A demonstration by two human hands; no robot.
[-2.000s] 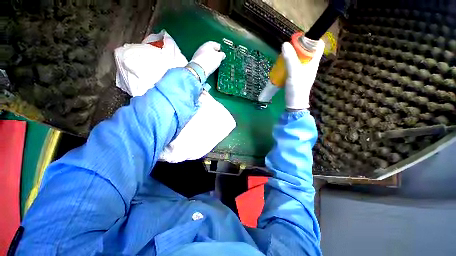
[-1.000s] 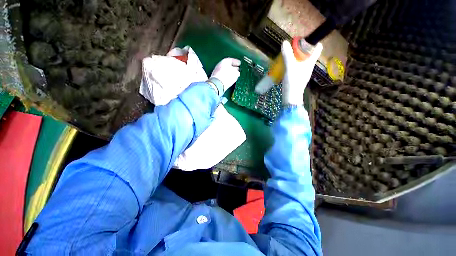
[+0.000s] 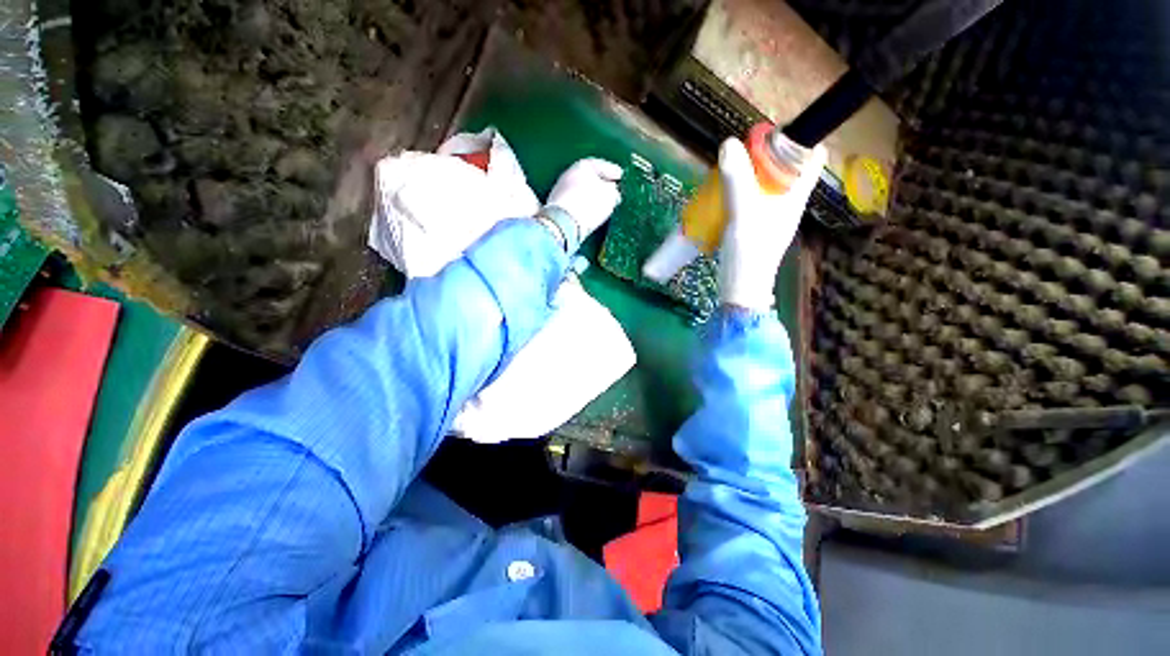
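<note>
A green circuit board [image 3: 631, 244] with silvery components lies on the green mat [image 3: 545, 118]. My left hand [image 3: 586, 195], in a white glove, is closed at the board's upper left edge; the fingertips grip that edge. My right hand [image 3: 760, 221], also gloved, holds the air gun [image 3: 704, 213] by its yellow-orange grip. Its pale tip [image 3: 669, 258] is over the lower part of the board and hides some of it. A thick black tube [image 3: 885, 73] runs up from the grip.
A crumpled white cloth [image 3: 452, 205] with a red patch lies left of the board, partly under my left sleeve. A tan-metal box [image 3: 783, 67] with a yellow sticker stands behind. Bumpy foam [image 3: 975, 308] lines the right side. A red sheet [image 3: 58, 423] is at far left.
The view has shifted, so the board shows further right and lower than two seconds ago. The air gun tip has moved across the board from its lower corner. Both hands keep their holds.
</note>
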